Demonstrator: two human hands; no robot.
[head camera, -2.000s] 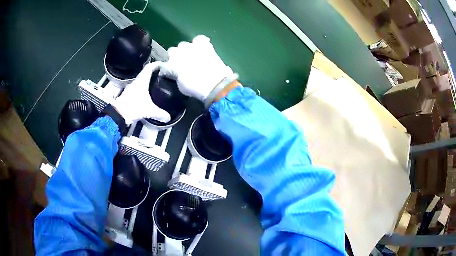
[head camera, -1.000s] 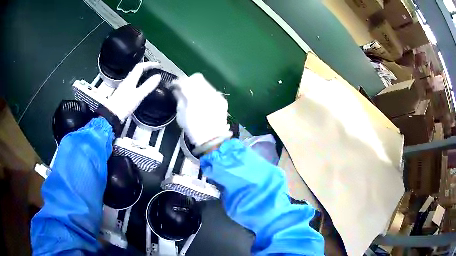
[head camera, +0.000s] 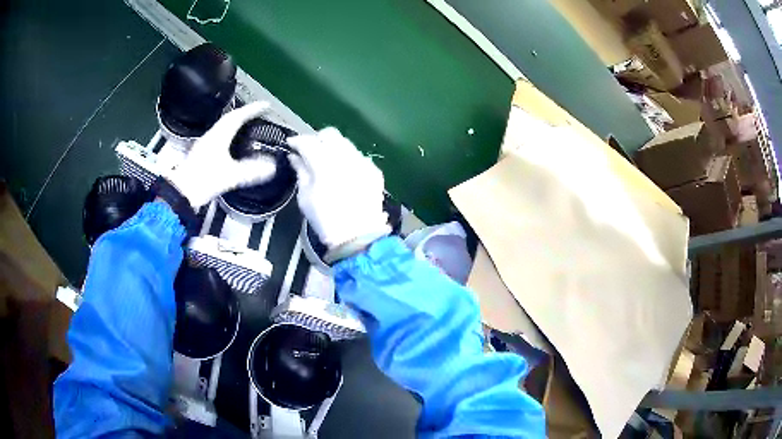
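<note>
A PTZ dome camera (head camera: 260, 193) with a glossy black head in a white housing stands on the bench between my hands. My left hand (head camera: 219, 159), in a white glove, lies on the left side of its head with thumb and fingers spread around it. My right hand (head camera: 340, 189), also gloved, has its fingertips at the right edge of the head's slotted top; whether they hold a small part cannot be seen. The ribbed base plate (head camera: 230, 262) shows below the camera. My right hand and sleeve cover most of the camera to the right.
Other dome cameras stand around it, one above left (head camera: 197, 90) and one below (head camera: 296, 364). A large kraft paper sheet (head camera: 583, 257) lies on the right over a small brown carton. A pale plastic tray (head camera: 442, 249) sits beside it. Stacked cartons (head camera: 686, 159) stand at the far right.
My right hand moved off the head's top, down to the right, then back to its edge. My left hand shifted to the head's left side. The kraft sheet's left edge and the pale tray came into view.
</note>
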